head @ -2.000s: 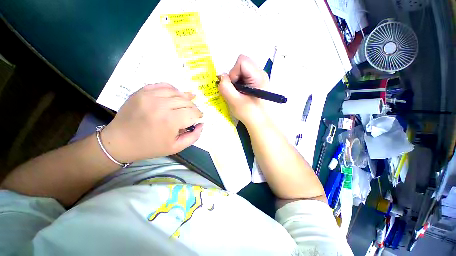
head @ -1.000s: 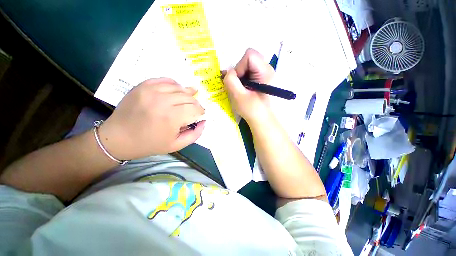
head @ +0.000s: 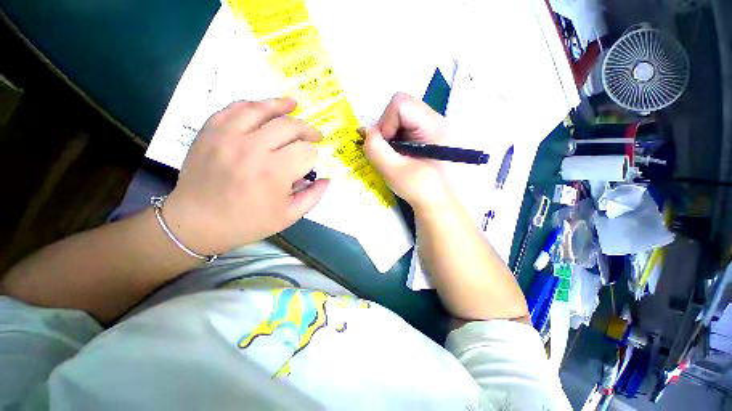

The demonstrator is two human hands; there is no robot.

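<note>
The yellow label strip point(head: 301, 60) lies slantwise over white printed sheets point(head: 385, 44) on the dark green mat. Its white backing end points towards me at the bench edge. My right hand point(head: 409, 152) holds a black pen point(head: 445, 152), its tip end at the strip's right edge, low on the yellow part. My left hand point(head: 253, 168) lies flat over the sheets, its fingertips at the strip's left edge. Something small and dark shows at its fingers; I cannot tell what it is. What lies under the left palm is hidden.
A thin pen point(head: 504, 167) lies on the right-hand sheet. Further right are a caliper point(head: 531, 233), blue-handled tool point(head: 543, 299), green-and-white label strip point(head: 563, 282), crumpled clear plastic and a white roll point(head: 594, 167). A white fan point(head: 644, 72) stands at the back right.
The yellow strip has shifted towards me, its white end now higher above my shirt and turned slightly right. My left hand's fingers have moved up and spread. The black pen lies flatter.
</note>
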